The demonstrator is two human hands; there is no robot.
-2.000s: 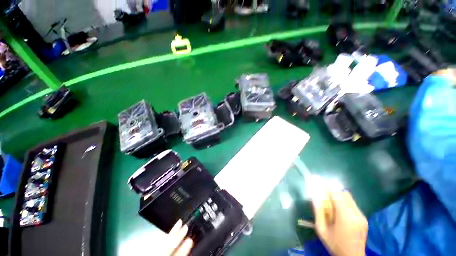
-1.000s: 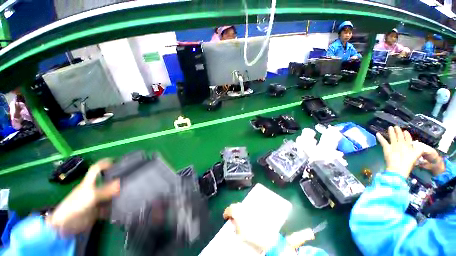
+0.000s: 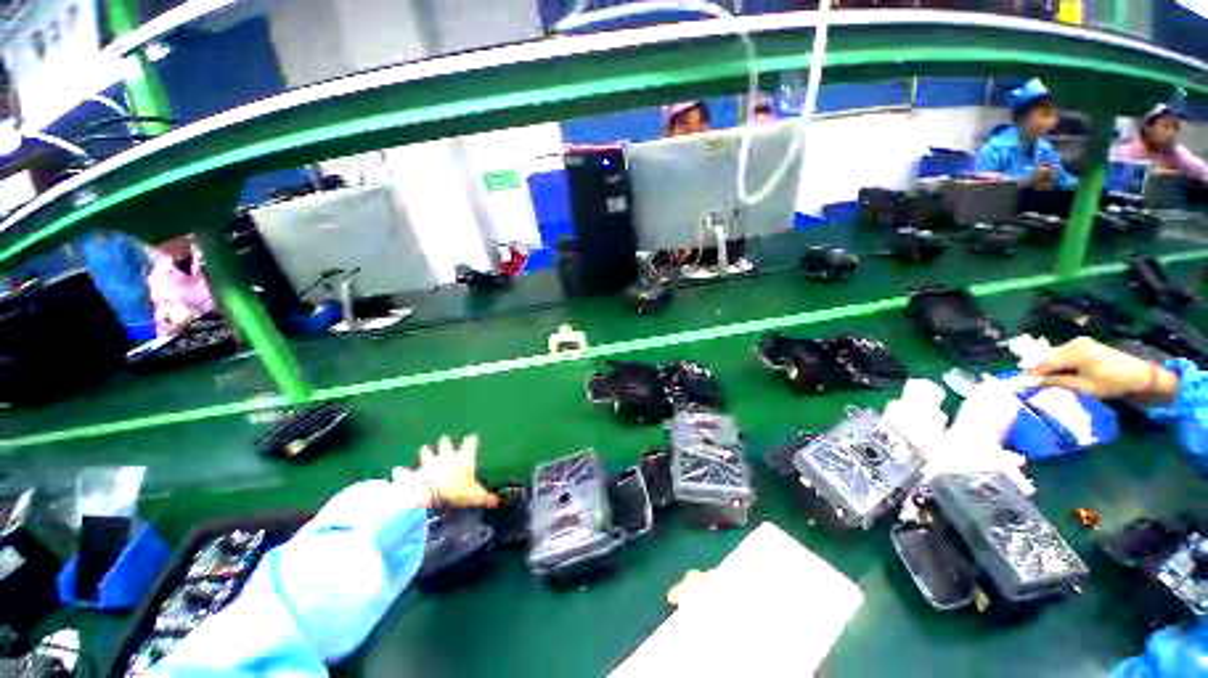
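Note:
My left hand point(image 3: 451, 474) is stretched forward, fingers spread, palm empty. It is just above a dark unit point(image 3: 454, 540) partly hidden by my sleeve. Grey camera units with round centres point(image 3: 570, 514) point(image 3: 710, 466) stand to its right, beside black halves. An opened black housing point(image 3: 652, 387) lies behind them. A white sheet point(image 3: 762, 612) is at the bottom centre. A small part of a hand, likely my right hand point(image 3: 689, 587), shows at its left edge; the rest is hidden, and its grip cannot be told.
A parts tray with boards point(image 3: 205, 583) and a blue bin point(image 3: 113, 567) are at left. More grey units point(image 3: 861, 464) point(image 3: 1009, 536) stand at right, near white bags point(image 3: 974, 431). Another person's hand point(image 3: 1100, 368) reaches in at right. A green post point(image 3: 252, 318) rises at left.
The blurred black housing has left my left hand; an opened black housing now lies behind the row. My left hand has moved forward and opened. The view has shifted left.

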